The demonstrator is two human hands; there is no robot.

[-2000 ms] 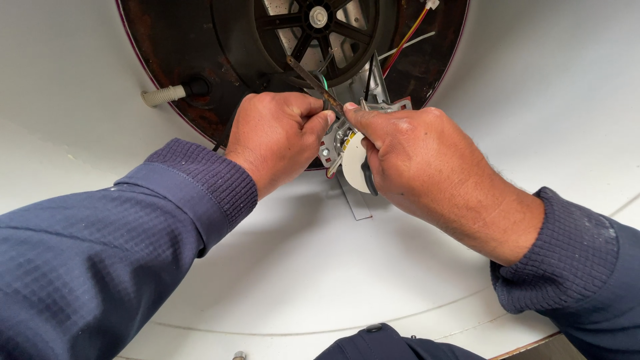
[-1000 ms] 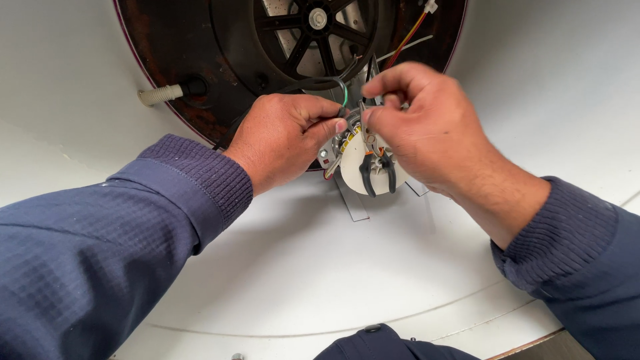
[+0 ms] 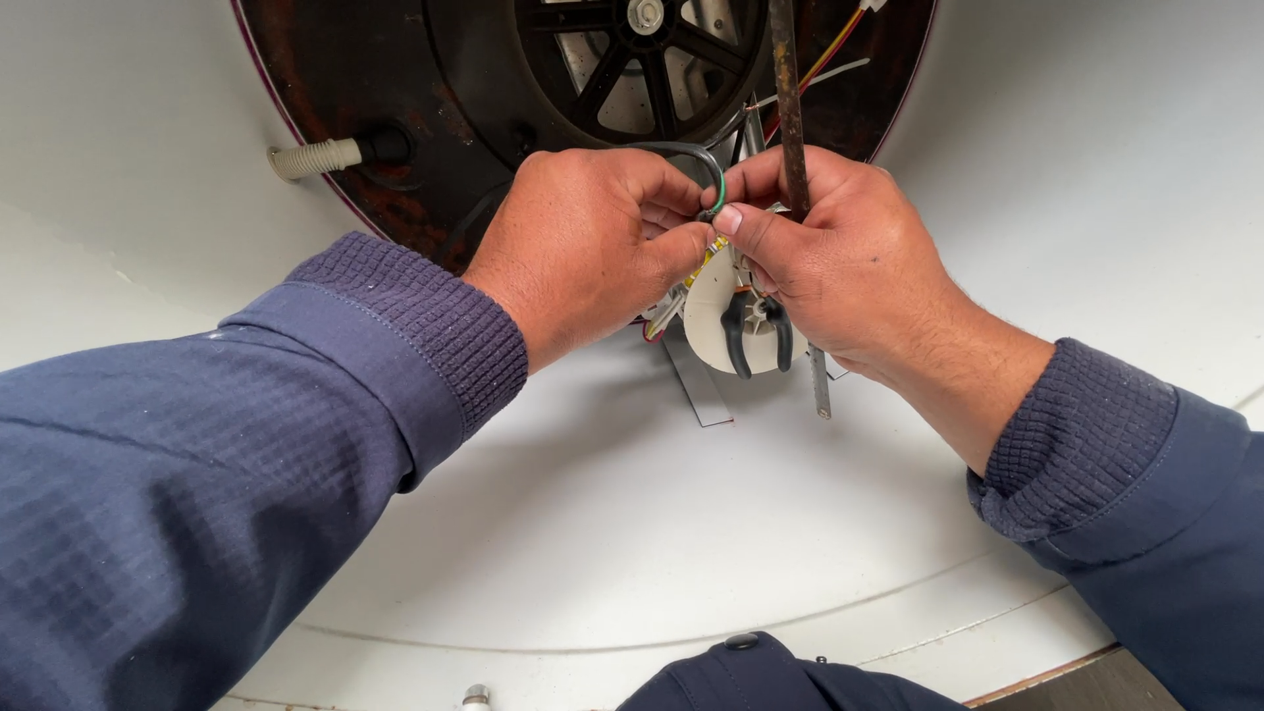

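Between finger and thumb, my left hand (image 3: 602,242) grips a dark cable from which a green wire (image 3: 720,192) curves out. Fingertips of my right hand (image 3: 849,247) pinch at the same wire end, touching my left fingertips. A long, rusty metal blade (image 3: 789,109) passes through my right hand, its lower tip showing below the palm. Under the hands, a cream plastic disc (image 3: 706,321) sits by a metal bracket, mostly hidden. Dark-handled pliers (image 3: 736,331) rest against the disc, their jaws partly covered.
Behind stands a dark round housing (image 3: 326,69) with a black spoked wheel (image 3: 657,79). A ribbed white tube (image 3: 316,159) juts from its left side. Red and yellow wires (image 3: 837,44) hang at upper right. Curved white metal walls (image 3: 612,533) surround the work, with bolts near the front edge.
My right hand has come back against my left fingertips and now has the rusty blade in it. Two seconds ago the dark tool lay across both hands' fingertips; the green wire's loop shows more now.
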